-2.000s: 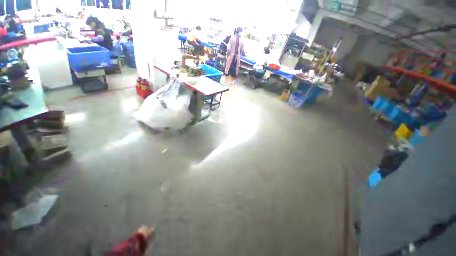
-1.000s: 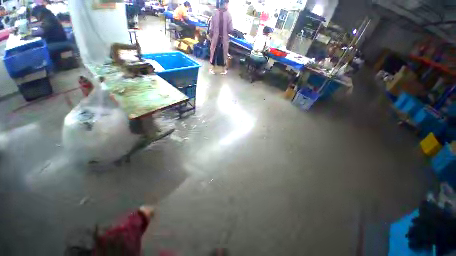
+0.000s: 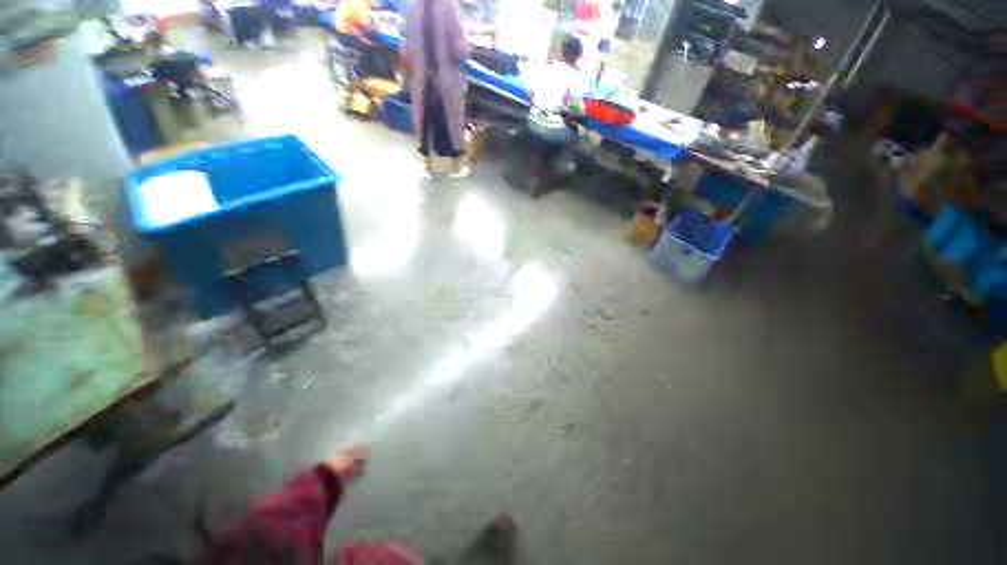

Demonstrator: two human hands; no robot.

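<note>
My left hand (image 3: 351, 461) shows small and blurred at the bottom, left of the middle, at the end of a dark red patterned sleeve (image 3: 282, 519). It is above the grey floor. I see no object in it, but its fingers are too blurred to tell whether they are apart or closed. My right hand is not in view. A large blue tub (image 3: 248, 204) with something white inside stands ahead on the left.
A worn greenish table (image 3: 66, 353) with a dark machine is at the left edge. A standing person (image 3: 433, 83) is ahead, and another sits at a long blue-topped bench (image 3: 646, 138). A blue crate (image 3: 693, 247) stands below it. Blue bins line the right side.
The view has moved forward along the floor. The blue tub and the table are nearer and further left; the white bag has left the view. My left hand stays low in the picture.
</note>
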